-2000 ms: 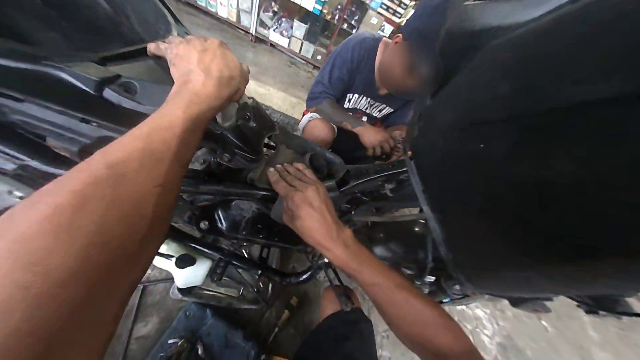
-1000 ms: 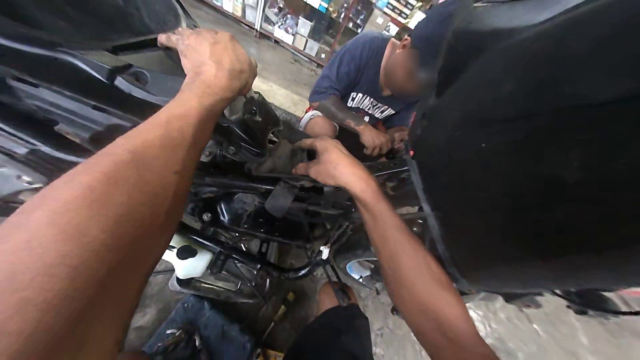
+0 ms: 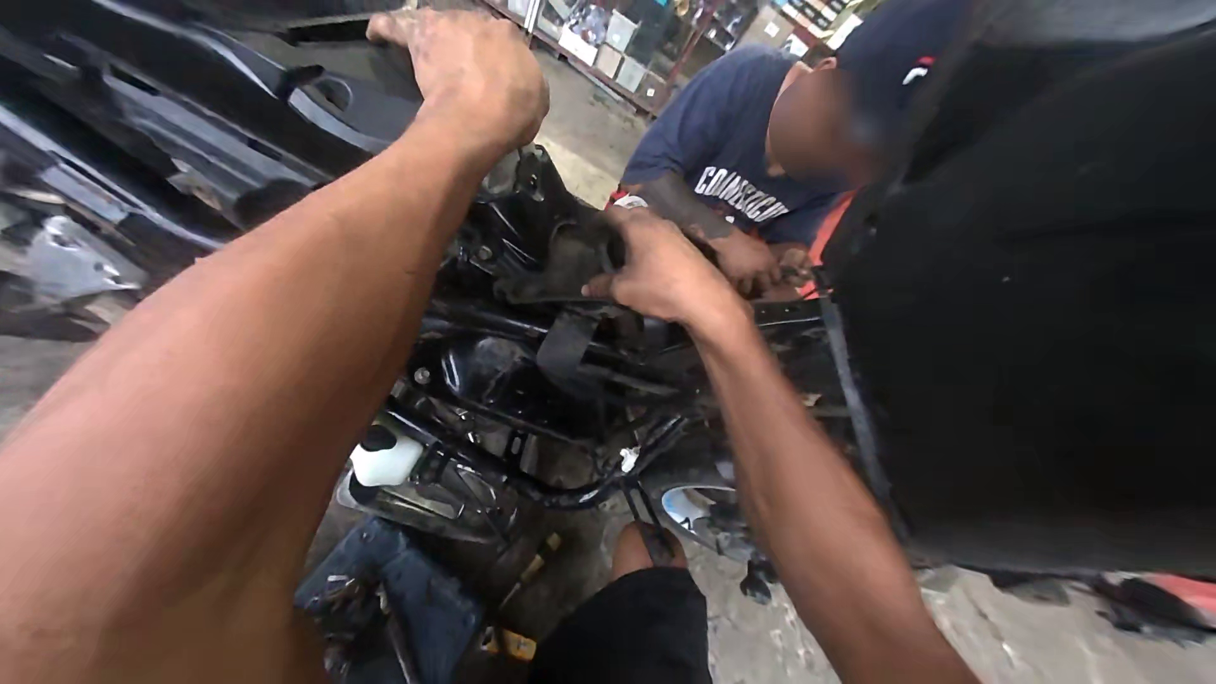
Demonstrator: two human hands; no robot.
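My left hand (image 3: 475,71) is at the upper left, its fingers reaching toward the edge of a black body panel (image 3: 237,11); its fingertips are partly hidden. My right hand (image 3: 660,266) is near the middle, fingers and thumb curved around the edge of a dark, dusty part (image 3: 575,261) on a vehicle's black tubular frame (image 3: 560,494). How firmly it holds that part is unclear. A dark flap (image 3: 567,347) hangs just below the part.
Across the frame a person (image 3: 731,152) in a cap crouches, hands (image 3: 760,266) close together beside it. A large black panel (image 3: 1035,313) fills the right. Below left are a white reservoir (image 3: 388,461) and a blue tray (image 3: 427,589) with tools. Shelves of boxes (image 3: 608,47) stand behind.
My right hand has moved from lying flat on the dusty part to curving around its far edge, and the dark flap shows more fully. My left hand has stayed near the upper panel.
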